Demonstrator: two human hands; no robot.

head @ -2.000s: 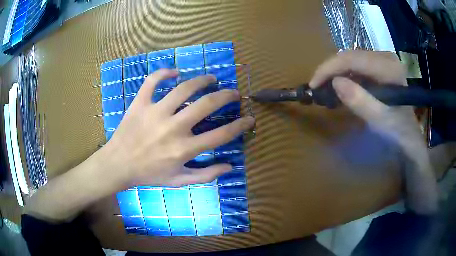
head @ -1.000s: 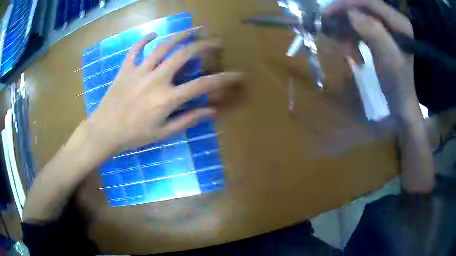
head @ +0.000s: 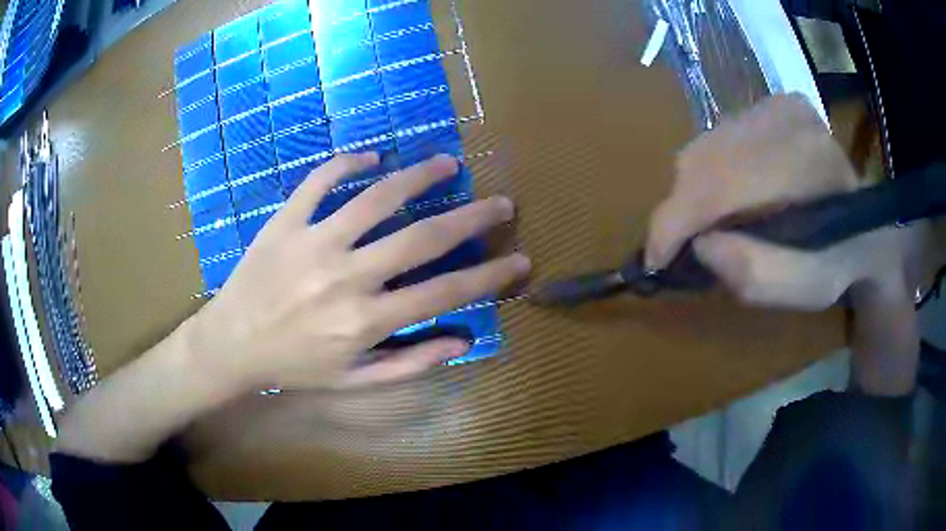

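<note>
A blue solar cell array (head: 275, 114) lies on the brown tabletop, with fine wire ends past both side edges. My left hand (head: 348, 275) lies spread flat over its lower part, fingers apart. My right hand (head: 762, 207) holds a black soldering iron (head: 685, 272). The iron's dark tip is at the array's lower right edge, close to a wire end; whether they touch is unclear. A thin silver ribbon (head: 472, 78) runs along the upper right edge. Part of the array is hidden under my left hand.
Cut ribbon bundles lie at left (head: 57, 270) and upper right (head: 690, 52). White strips lie at far left (head: 31, 322) and upper right (head: 778, 52). Blue arrays (head: 29, 52) sit at the upper left corner. A small pale yellowish pad (head: 825, 44) is at upper right.
The array has shifted up in view, and my left hand is now over its lower part. My right hand has brought the iron from the ribbon bundle at upper right down to the array's right edge.
</note>
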